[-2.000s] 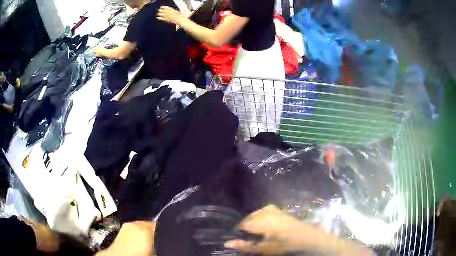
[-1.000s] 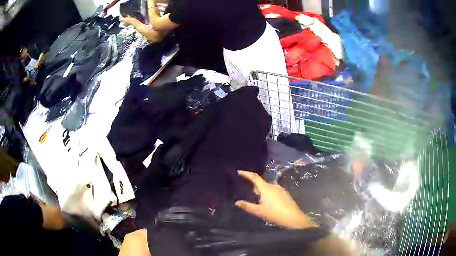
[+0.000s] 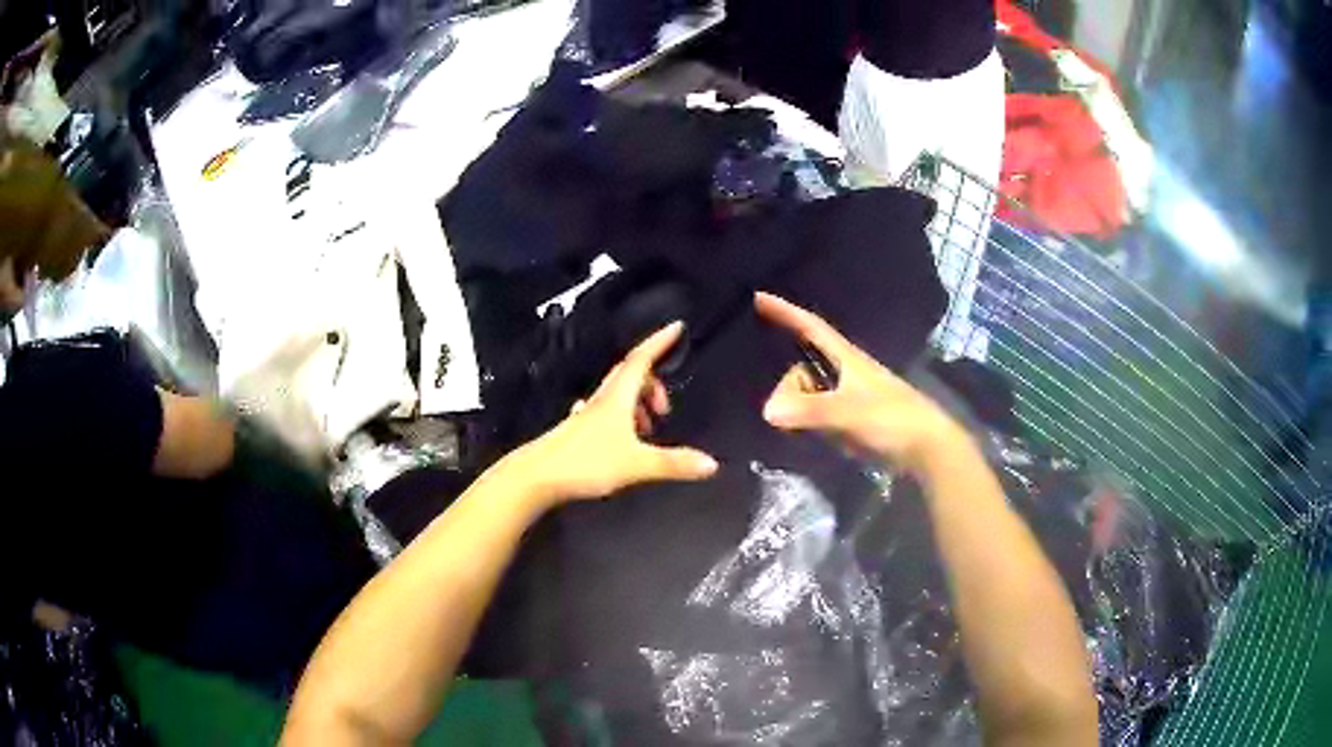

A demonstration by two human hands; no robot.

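Observation:
A black garment point(image 3: 818, 263) lies spread over the pile in front of me. A clear polybag point(image 3: 760, 584) with white glare and dark cloth inside lies nearer to me. My left hand point(image 3: 621, 423) is over the dark cloth, fingers and thumb apart, holding nothing visible. My right hand point(image 3: 847, 394) is beside it, index finger stretched out and other fingers curled. A small dark shape shows between its fingers; I cannot tell if it is a tool or the cloth behind. A small white label point(image 3: 580, 286) lies on the dark pile beyond my left hand.
White garments point(image 3: 263, 277) with black trim lie to the left. A wire cage point(image 3: 1139, 321) curves round the right side, green floor showing through. A red heap point(image 3: 1059, 168) is beyond it. A person in white trousers point(image 3: 923, 117) stands behind the cage. Another person's arm point(image 3: 197, 435) is at left.
My view has shifted, so the pile appears further up. My left hand has come fully into view and lies open beside my right hand. The polybag now lies exposed below my hands.

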